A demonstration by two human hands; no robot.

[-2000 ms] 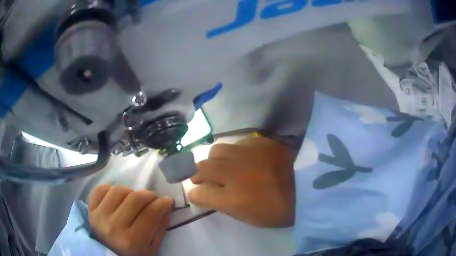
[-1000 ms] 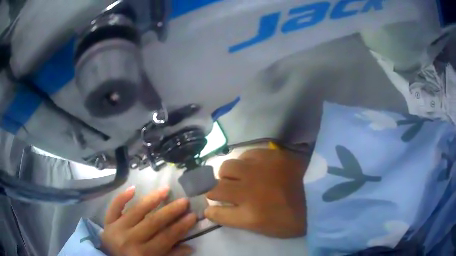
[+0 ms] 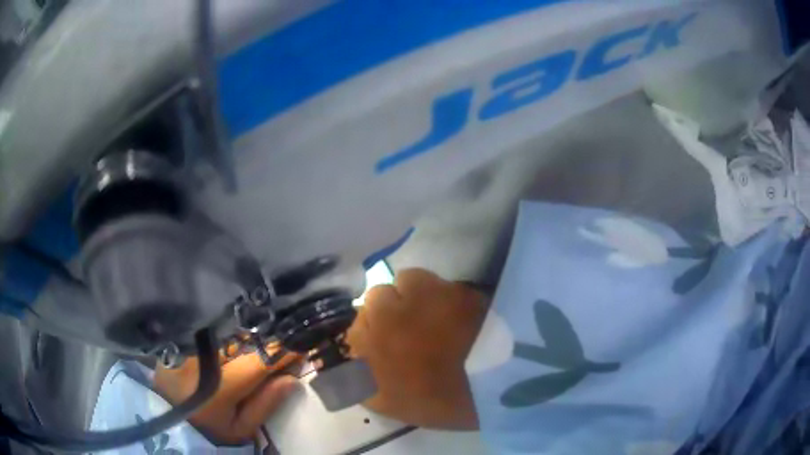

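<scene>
The white sewing machine head (image 3: 355, 124) with blue JACK lettering fills the upper view. My left hand (image 3: 235, 395) is low left, partly behind the machine's curved metal bar, its fingers reaching towards the needle area. My right hand (image 3: 422, 351) is right of the grey knob (image 3: 344, 384), its fingertips hidden behind the machine parts. The needle and presser foot are hidden. I cannot tell what either hand holds. The pale bed plate (image 3: 342, 427) shows below the hands with a dark curved outline.
White printed labels (image 3: 755, 182) lie at the right, beside a pale rounded object (image 3: 706, 98). The round grey tension knob (image 3: 142, 280) stands out at the left. My light blue patterned right sleeve (image 3: 604, 329) covers much of the lower right.
My left hand has moved from spread out in front of the needle to behind the machine parts. My right hand has moved inward and up towards the needle. The camera view has shifted.
</scene>
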